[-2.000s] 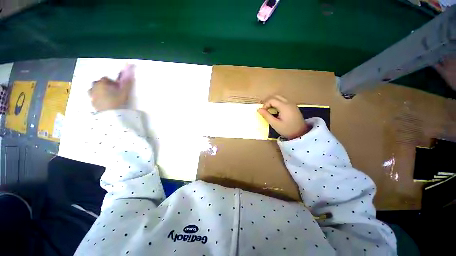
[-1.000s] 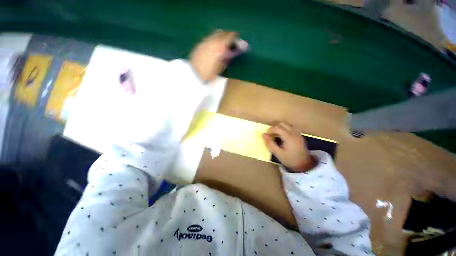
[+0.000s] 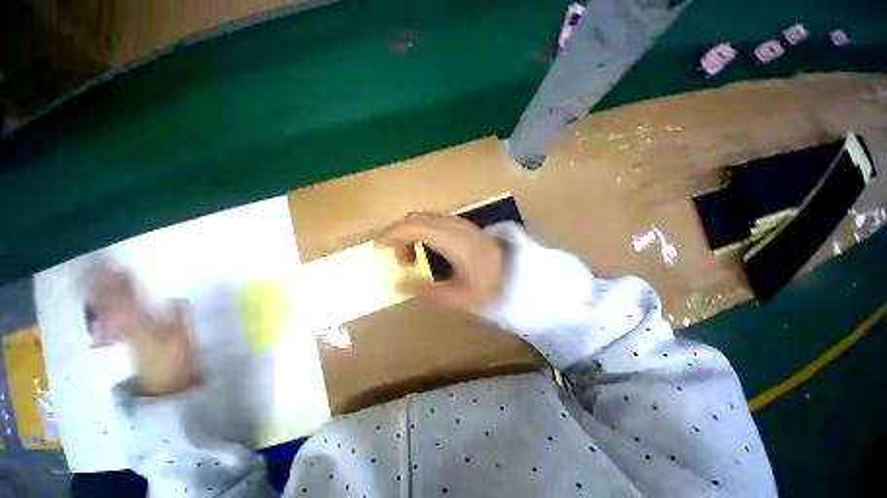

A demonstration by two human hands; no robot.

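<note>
My left hand (image 3: 151,336) is motion-blurred over the left part of the white board (image 3: 224,233). A pinkish, dark-edged blur, likely a pink plastic housing (image 3: 101,329), shows at its fingers; whether it is held cannot be told. My right hand (image 3: 452,258) is over the black pad sheet (image 3: 496,213), fingers bent at the edge where black meets the pale yellow release paper (image 3: 350,282). Its fingertips are blurred, so I cannot tell if they hold a pad. The paper's yellow end lies over the white board.
The green conveyor belt (image 3: 292,107) runs beyond the cardboard surface (image 3: 389,199). Several pink housings (image 3: 718,58) lie on it at upper right. A grey metal post (image 3: 593,78) slants over it. Spare black pad sheets (image 3: 807,224) lie on the right. A yellow floor line (image 3: 822,360) shows lower right.
The view has turned to the right, showing the spare sheets and more housings. My left hand has moved from the belt with a pink housing back over the white board. My right hand stays at the pad sheet.
</note>
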